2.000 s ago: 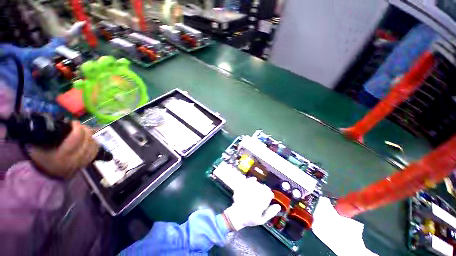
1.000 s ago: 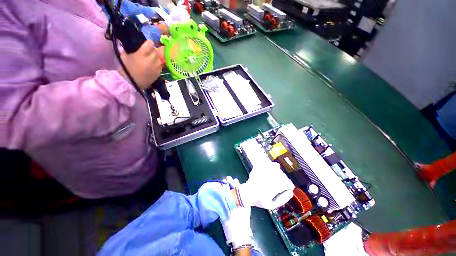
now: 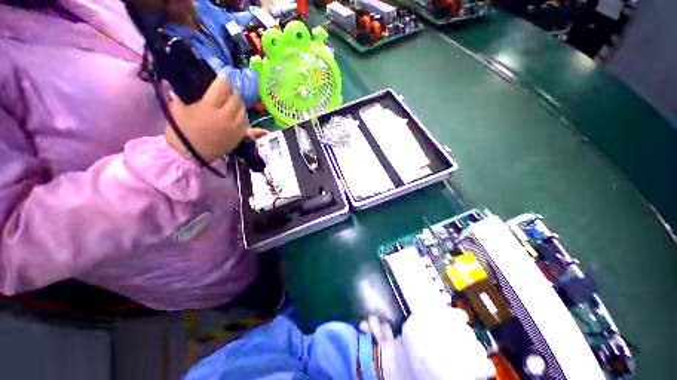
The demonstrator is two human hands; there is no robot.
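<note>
The green power supply board (image 3: 609,330) lies at the lower right, its near end cut off by the bottom edge. It bears a long white heatsink bar (image 3: 538,300), a yellow-taped block (image 3: 466,272) and a pale flat piece (image 3: 417,278) along its left side. My left hand (image 3: 438,349), in a white glove with a blue sleeve, lies over the board's lower left part; its fingertips are cut off or hidden. A small bit of white glove (image 3: 377,326) shows at my left cuff, perhaps fingers of my right hand; the rest of that hand is not visible.
An open silver-edged case (image 3: 401,194) with black foam and white items lies beyond the board. A green frog-shaped fan (image 3: 301,78) stands behind it. At left a person in pink (image 3: 111,215) holds a black device (image 3: 185,70). More boards (image 3: 371,26) lie farther back.
The view has shifted left and closer, so the red post and white sheets are out of it. My right hand, seen at my left cuff one second ago, is now mostly out of sight.
</note>
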